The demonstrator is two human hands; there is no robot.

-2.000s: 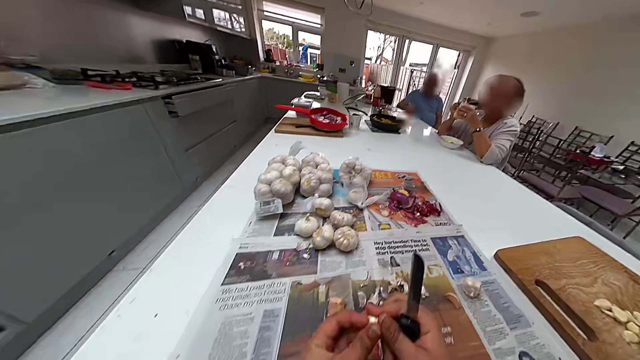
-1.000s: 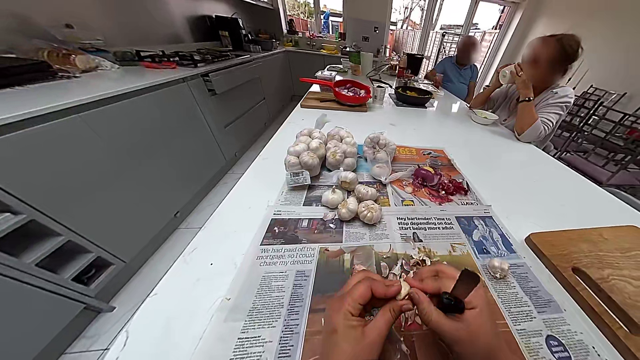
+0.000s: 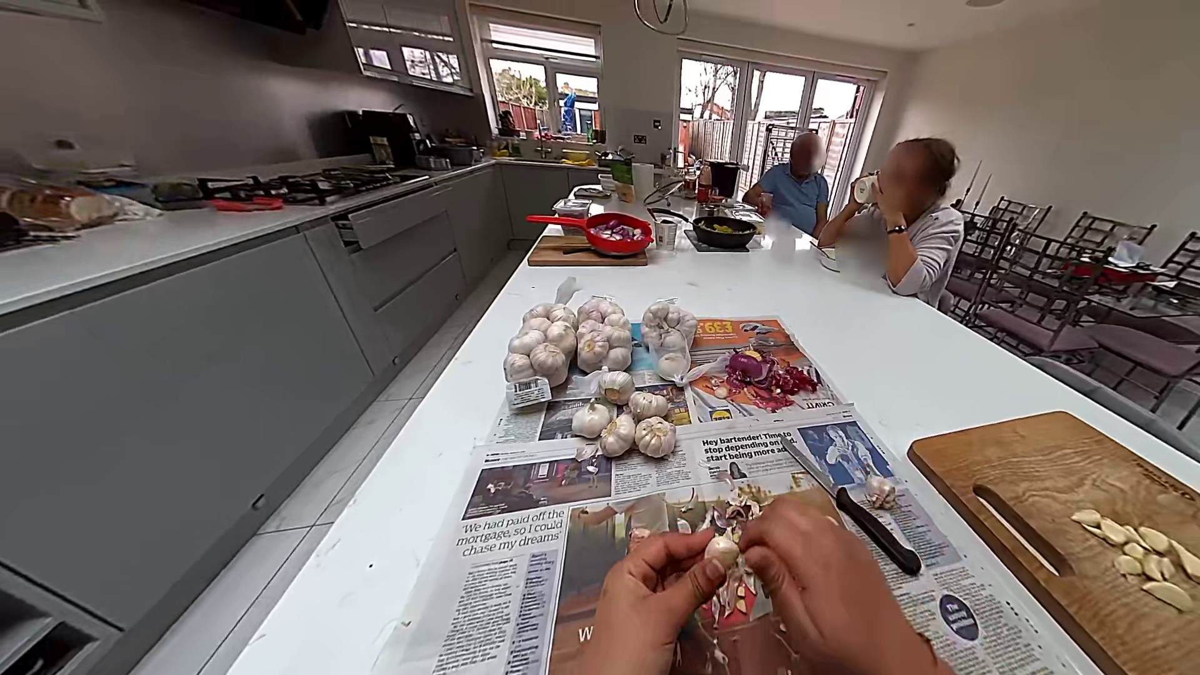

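My left hand [image 3: 652, 600] pinches a garlic clove [image 3: 721, 551] between thumb and fingertips, over newspaper [image 3: 506, 553] strewn with garlic skins [image 3: 736, 506]. The fingertips of my right hand [image 3: 820, 581] touch the clove's other side. To the right of that hand, a black-handled knife [image 3: 877, 530] lies on the paper beside a small piece of garlic bulb [image 3: 880, 491]. Loose garlic bulbs [image 3: 655, 437] sit farther back, in front of netted bags of garlic [image 3: 541, 345]. Red onion skins [image 3: 771, 378] lie to their right. Peeled cloves [image 3: 1155, 541] rest on a wooden cutting board [image 3: 1031, 459].
Across the white worktop, a red pan [image 3: 617, 234] with chopped onion stands on a wooden board [image 3: 562, 253]. A black frying pan [image 3: 724, 231] is beside it. Two people [image 3: 795, 184] sit at the far right side, one [image 3: 923, 216] holding a cup. A gas hob [image 3: 309, 186] is at the left.
The knife was in my right hand in both earlier frames; now it lies on the newspaper and that hand is at the clove.
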